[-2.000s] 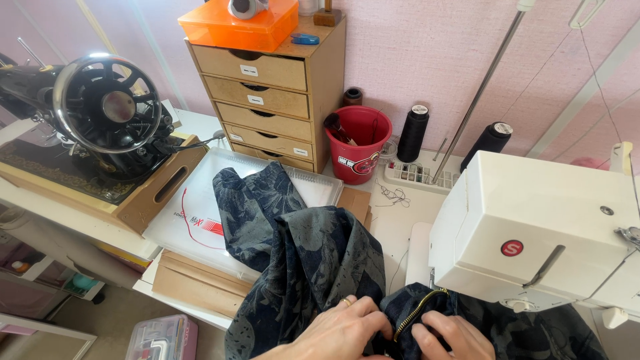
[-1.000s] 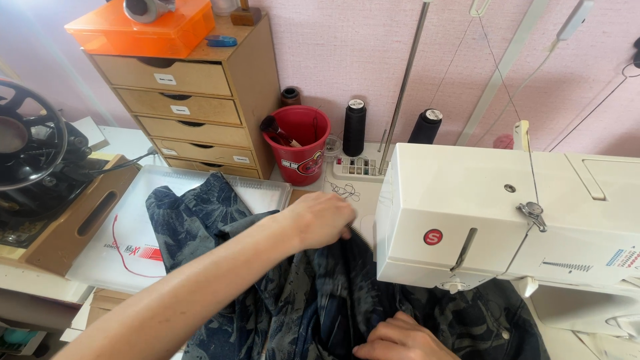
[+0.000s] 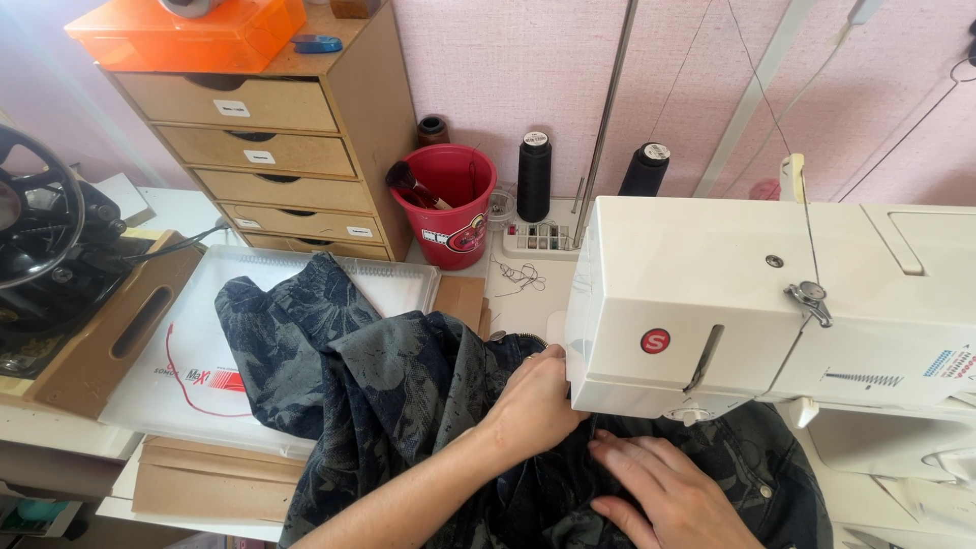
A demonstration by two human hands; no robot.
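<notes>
A dark blue floral denim garment (image 3: 396, 381) with a metal zipper (image 3: 532, 338) lies bunched across the table and under the head of a white sewing machine (image 3: 686, 282). My left hand (image 3: 537, 400) grips the fabric close beside the zipper, at the left side of the machine head; its fingertips are partly hidden. Below the head, my right hand (image 3: 663, 488) rests on the dark cloth with fingers extended, pressing it. The needle area is hidden behind the machine head. A metal button (image 3: 765, 492) shows on the garment at the right.
Behind stand a red bucket (image 3: 450, 206) with brushes, black thread cones (image 3: 534, 179) and a bobbin tray (image 3: 537, 238). A wooden drawer unit (image 3: 374, 137) carries an orange box (image 3: 191, 34). At the left are a plastic folder (image 3: 152, 404) and a black sewing machine (image 3: 46, 229).
My left hand has come down from above the cloth to beside the machine head. The zipper, between both hands two seconds ago, now shows behind my left hand. The view has shifted since then.
</notes>
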